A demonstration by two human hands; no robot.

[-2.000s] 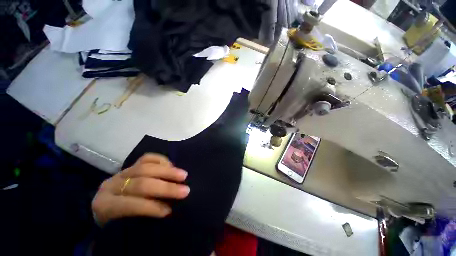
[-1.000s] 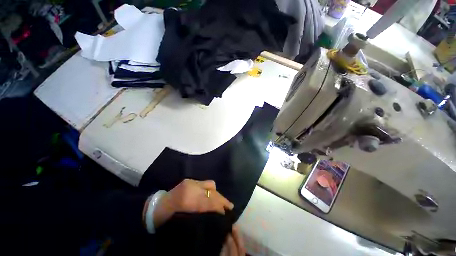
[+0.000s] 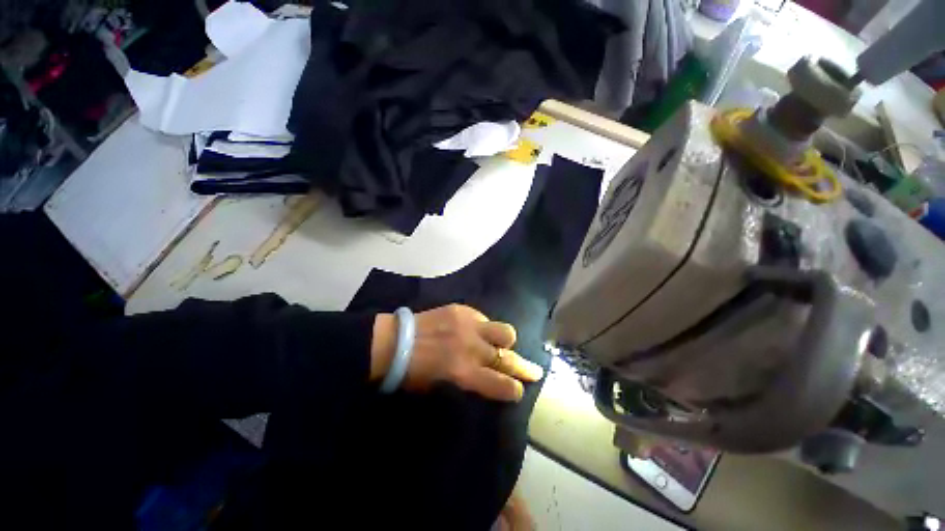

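Note:
A black fabric panel (image 3: 508,249) lies on the white machine table, its right edge at the needle area of the off-white sewing machine (image 3: 663,239). The needle itself is hidden behind the machine head. My left hand (image 3: 456,353), with a ring and a pale bracelet, lies on top of the panel near its right edge, fingers pointing toward the needle area. My right hand (image 3: 514,513) shows only in part at the bottom edge, beside the cloth's lower right edge; its grip is hidden.
A black cloth heap (image 3: 414,93) lies beyond the panel with a white scrap (image 3: 482,137). White sheets (image 3: 244,78) lie on folded black-and-white pieces (image 3: 249,166) at far left. A smartphone (image 3: 674,477) lies on the machine bed, partly behind the machine head. Yellow tape (image 3: 523,151) is near the heap.
My left hand has moved right and up along the panel, closer to the needle area. My right hand has come partly into view at the bottom. The view has shifted, and the machine head appears larger.

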